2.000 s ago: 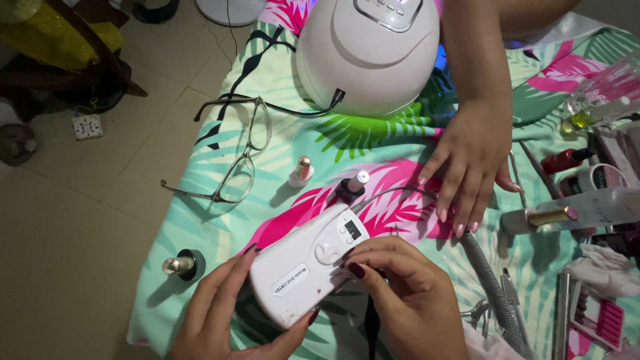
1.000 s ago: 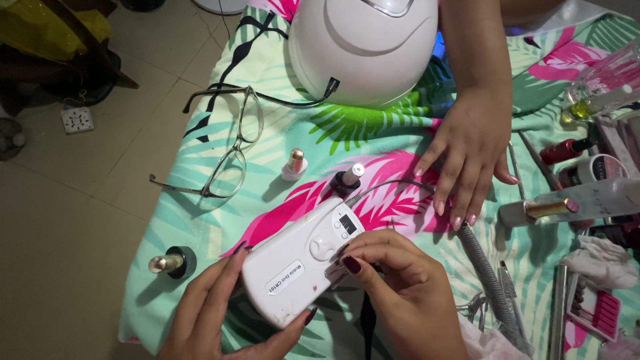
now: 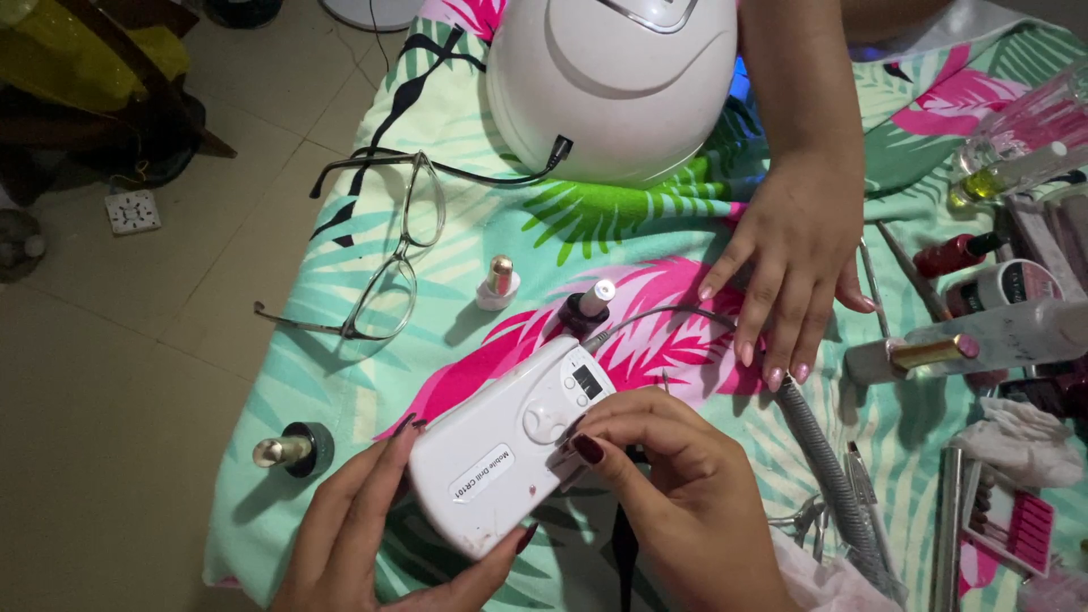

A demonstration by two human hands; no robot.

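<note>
A white nail drill control box [image 3: 501, 450] with a small display and a dial lies tilted on the patterned cloth. My left hand [image 3: 374, 527] grips its lower left end between the fingers and thumb. At the right edge of the box, by the dial, is my right hand [image 3: 671, 484], thumb and forefinger pinched together; whether something small is between them cannot be told. A grey cable [image 3: 663, 313] runs from the top of the box toward the drill's ribbed handpiece cord [image 3: 820, 459]. Another person's hand [image 3: 790, 263] rests palm down on the cloth, touching near that cord.
Above stands a white nail lamp [image 3: 612, 93] with a black cable. Eyeglasses [image 3: 404, 255] lie at the left. Nail polish bottles [image 3: 498, 285] stand nearby, one dark bottle [image 3: 310, 449] near the cloth's edge. At right are more bottles, metal tools, crumpled tissue [image 3: 1020, 442] and a drill bit case [image 3: 1011, 518].
Both hands stay at the drill box, and the other person's hand keeps its place. Only small finger movement shows in my right hand.
</note>
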